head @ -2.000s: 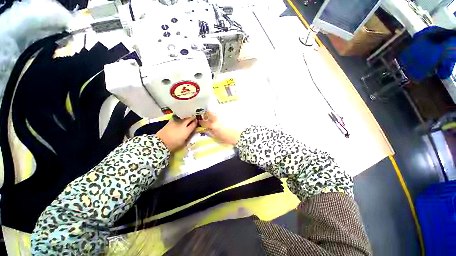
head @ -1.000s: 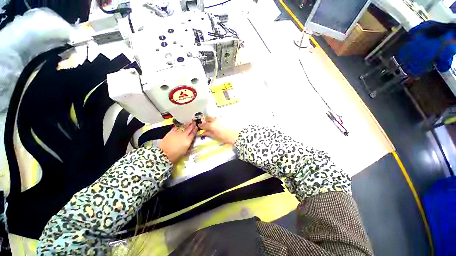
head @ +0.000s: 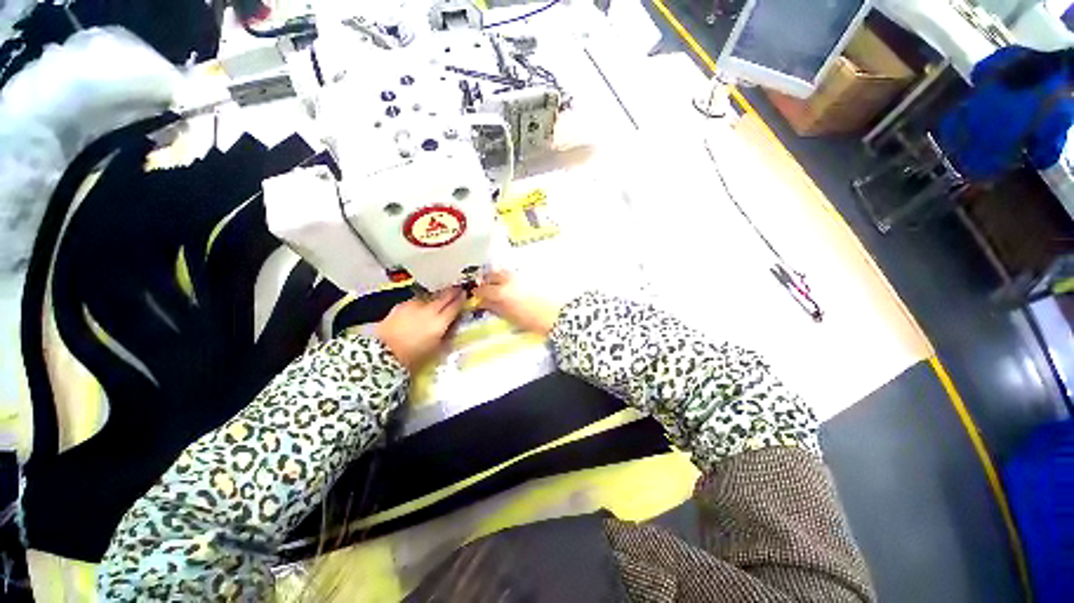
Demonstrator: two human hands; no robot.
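The white sewing machine head [head: 412,177] with a red round emblem stands in front of me. My left hand [head: 422,327] lies just below it, fingertips at the needle area [head: 469,286]. My right hand [head: 514,302] is on the other side, its fingertips close to the left ones. A small dark bit of fabric shows between the fingertips; most of it is hidden. Black sewn strips [head: 130,271] lie heaped left of the machine. Black fabric strips [head: 530,426] lie across the table in front of me, partly under my left sleeve.
A yellow block [head: 526,218] sits on the bed right of the needle. A slim red and dark tool [head: 799,292] lies on the right of the table. A clear plastic bag [head: 88,88] is at upper left. A screen [head: 801,41] stands behind, and a person in blue [head: 1001,112] is at upper right.
Both hands remain at the needle area with only slight finger shifts. The whole view has shifted a little, so the machine and strips sit slightly differently in the picture.
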